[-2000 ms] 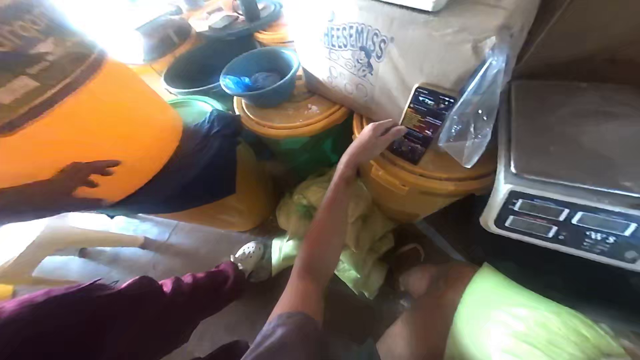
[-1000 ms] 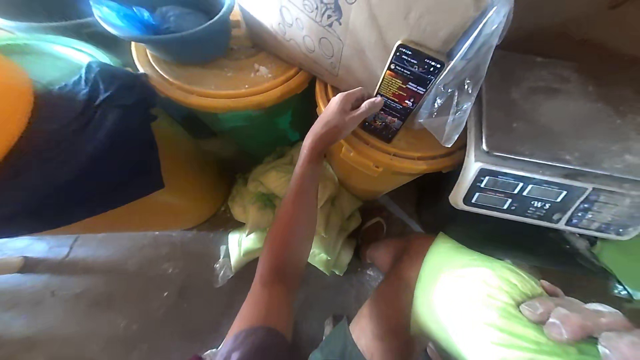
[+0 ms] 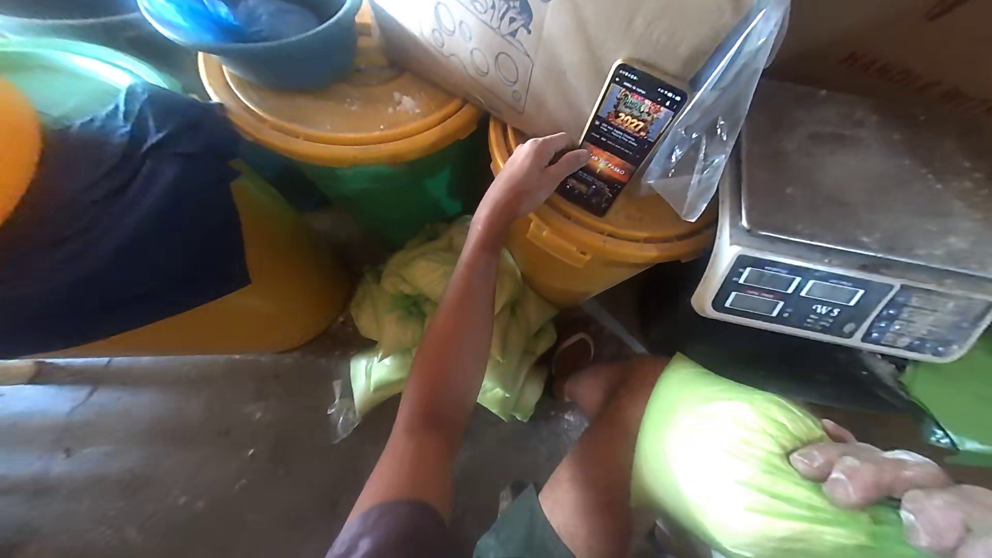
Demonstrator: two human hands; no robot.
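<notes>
My left hand (image 3: pixel 540 172) reaches up the frame, its fingers at the left edge of a smartphone (image 3: pixel 620 136) with a lit screen. The phone leans on a brown paper sack (image 3: pixel 573 46) and rests on the orange lid of a bucket (image 3: pixel 651 225). Beside the phone hangs a clear plastic bag (image 3: pixel 713 116). At the lower right my right hand (image 3: pixel 876 477), whitish on the fingers, grips the top of a filled light-green plastic bag (image 3: pixel 728 457).
A digital scale (image 3: pixel 860 201) stands at the right. Crumpled yellow-green plastic (image 3: pixel 422 287) lies on the floor by the buckets. A blue basin (image 3: pixel 310 46) sits on another orange lid (image 3: pixel 341 128). Dark cloth (image 3: pixel 132 217) drapes over a yellow container (image 3: pixel 287 294) at the left.
The view has shifted down and right. My right hand and the green bag have come further into view. The phone screen shows different pictures. My left hand has stayed by the phone.
</notes>
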